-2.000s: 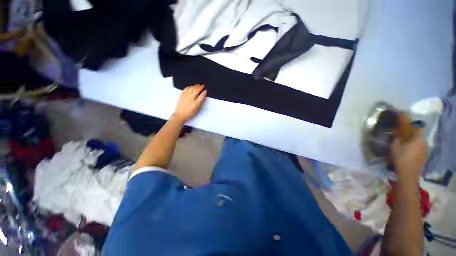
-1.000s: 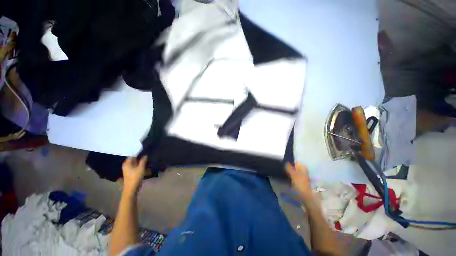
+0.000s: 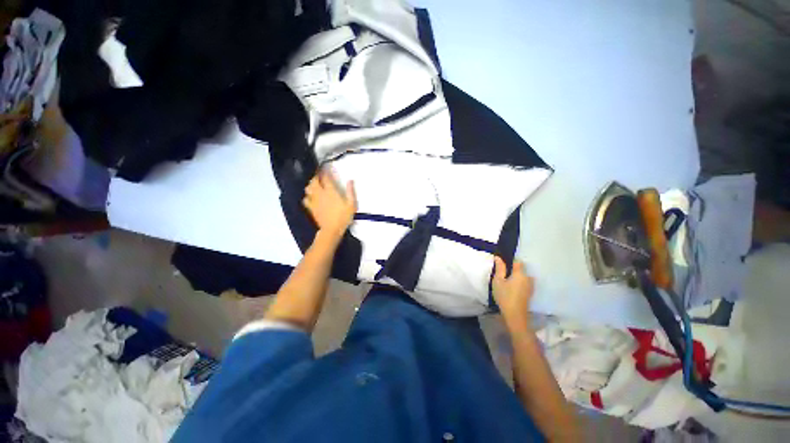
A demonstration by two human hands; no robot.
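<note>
The garment [image 3: 390, 182], whitish side up with black seam strips and broad black edges, lies on the pressing table, its near end over the table's front edge against my body. A small black piece [image 3: 413, 251] lies on its whitish cloth. My left hand [image 3: 331, 203] is on the garment's left part, fingers bent; whether it grips cloth is unclear. My right hand [image 3: 513, 285] holds the garment's near right edge. The steam iron [image 3: 617, 234] stands at the table's right side with its orange-brown handle, not held.
A large black garment pile [image 3: 173, 78] covers the table's far left. Blue hose and dark cable [image 3: 686, 355] run from the iron over the right edge. A grey cloth [image 3: 726, 216] hangs there. White cloths [image 3: 95, 372] lie on the floor at left, a red strip [image 3: 663, 353] at lower right.
The iron was let go at the right side. The garment was pulled toward me, and its broad black near band has dropped from view. My left hand moved from its near left corner up onto it.
</note>
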